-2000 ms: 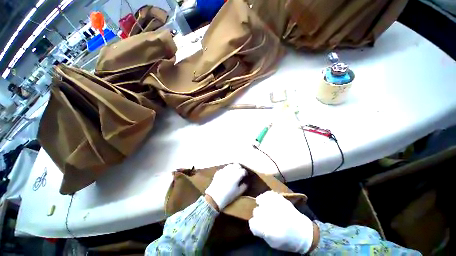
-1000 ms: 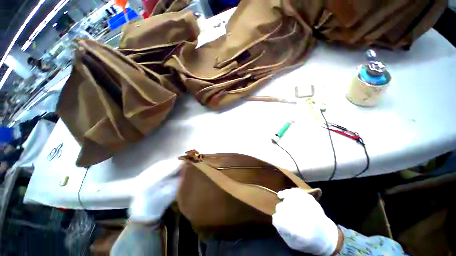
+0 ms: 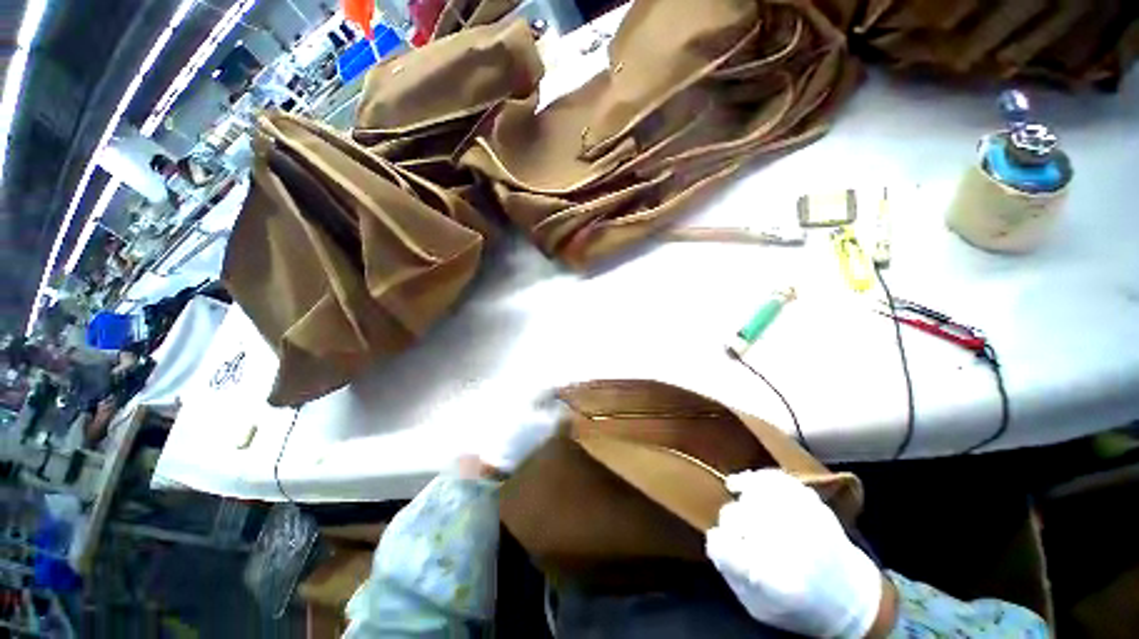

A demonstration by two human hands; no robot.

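Note:
A brown bag lies at my lap by the table's front edge, its long opening facing up with a thin line along the rim. My left hand, in a white glove, is at the bag's left end; it is a little blurred against the white table and its fingertips are hard to make out. My right hand, also in a white glove, grips the near rim toward the right end, fingers curled over the edge.
The white table bears stacked brown bags, a green-handled tool, a red-handled tool, a yellow tool, a small block, a wooden-handled tool and a blue-topped bottle in a beige holder. A clear bag hangs left.
My left hand came out of the bag's opening, swung left of the bag, and is now back at its left end. My right hand stays on the rim. The view has shifted left.

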